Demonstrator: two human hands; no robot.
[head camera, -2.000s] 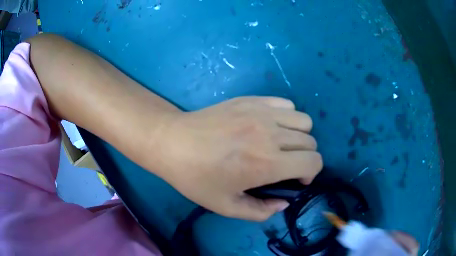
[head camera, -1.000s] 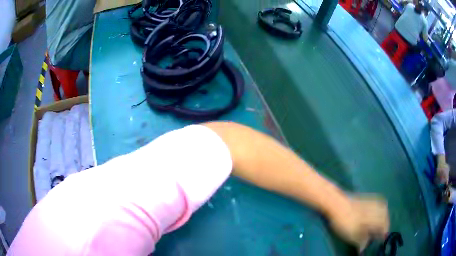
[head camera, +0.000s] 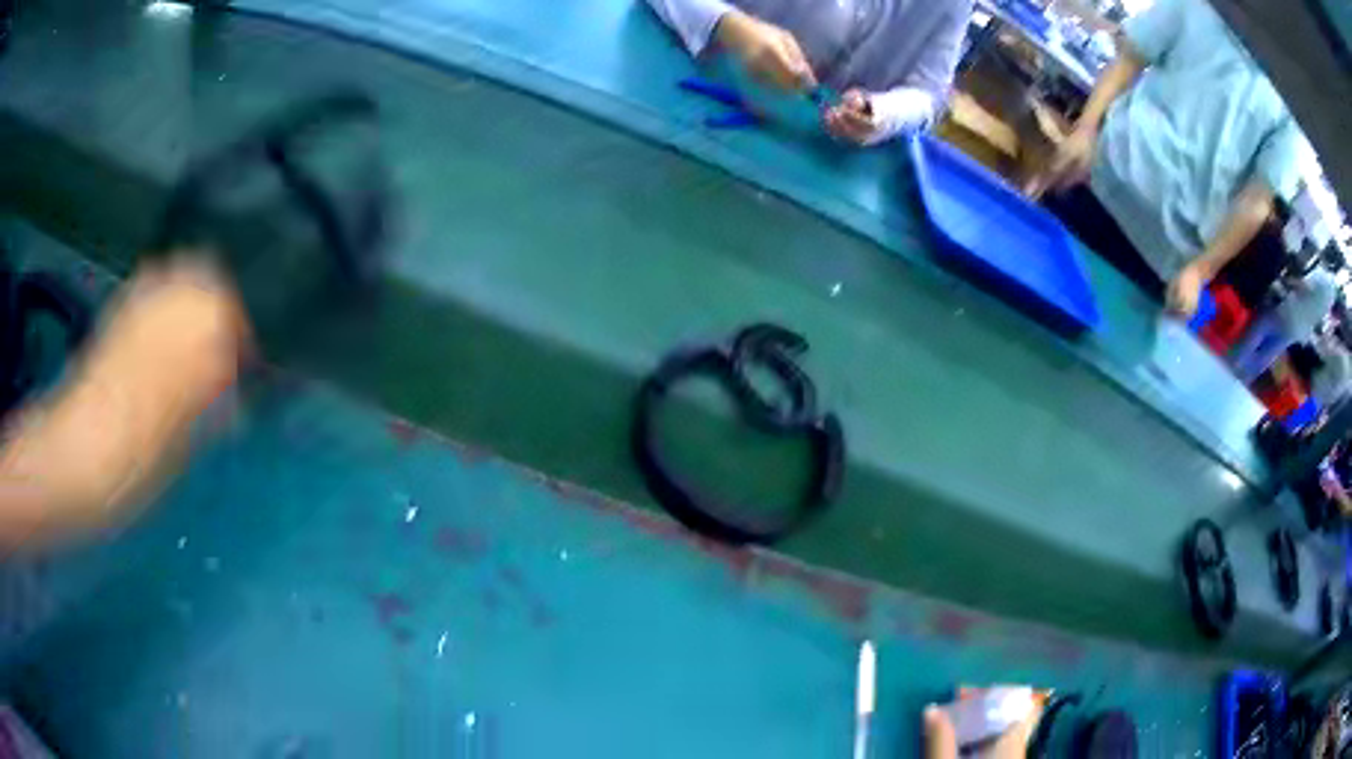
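My left hand (head camera: 171, 334) is at the left, strongly blurred, with a blurred black headphone frame (head camera: 334, 223) at its fingers, held over the green belt. Its exact grip is unclear. My right hand (head camera: 1020, 741) is small and cut off by the bottom edge at the right. Its fingers are around a white bottle (head camera: 986, 715) with orange showing near it. Another black curled frame (head camera: 647, 430) lies in front of me on the belt, by the bench edge, with a smaller C-shaped arm at its upper right.
A slim white stick (head camera: 867, 682) lies on the bench (head camera: 489, 623). Dark parts sit beside my right hand and at the left edge. More black frames (head camera: 1208, 578) lie along the belt at right. Across it are a blue tray (head camera: 1008, 245), blue-handled tools (head camera: 719, 101) and two people working.
The view has swung right along the belt. My left hand now shows at the left with a large black frame. The bottle and my right hand's fingers have come into view.
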